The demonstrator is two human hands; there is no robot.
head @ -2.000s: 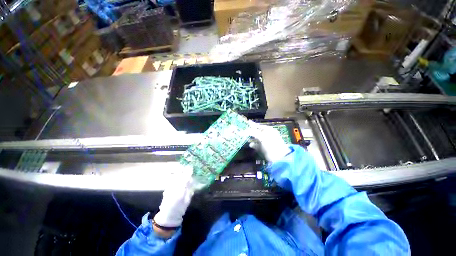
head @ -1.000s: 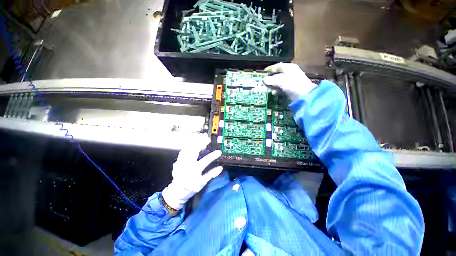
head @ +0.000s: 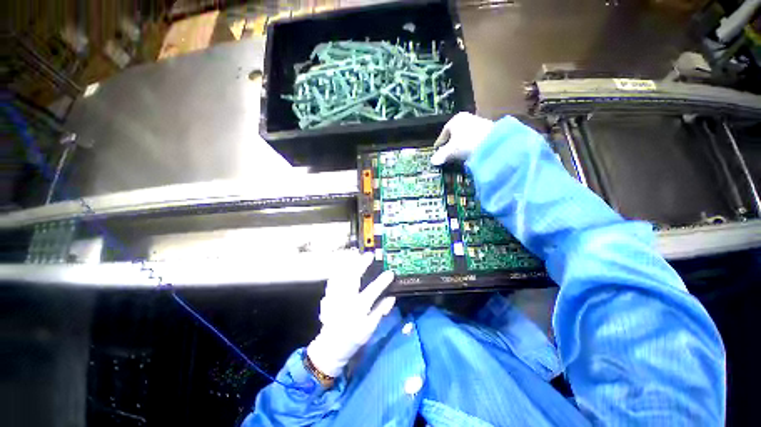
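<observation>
A black carrier pallet lies across the conveyor rails in front of me, with orange clips on its left edge. Two green PCB panels lie in it side by side, the left panel in full view and the right panel partly hidden under my right sleeve. My right hand, in a white glove, is at the pallet's back edge, with fingertips at the top of the left panel; whether it grips anything is unclear. My left hand, gloved, has its fingers apart at the pallet's front left corner and holds nothing.
A black scrap bin with a heap of pale-green strips stands behind the pallet. Conveyor rails run left, with another green panel at far left. More rails run right. A coiled blue cord hangs from my left wrist.
The panel held up in both hands two seconds ago now lies in the left side of the pallet. Since one second ago both hands have barely moved; the view has shifted.
</observation>
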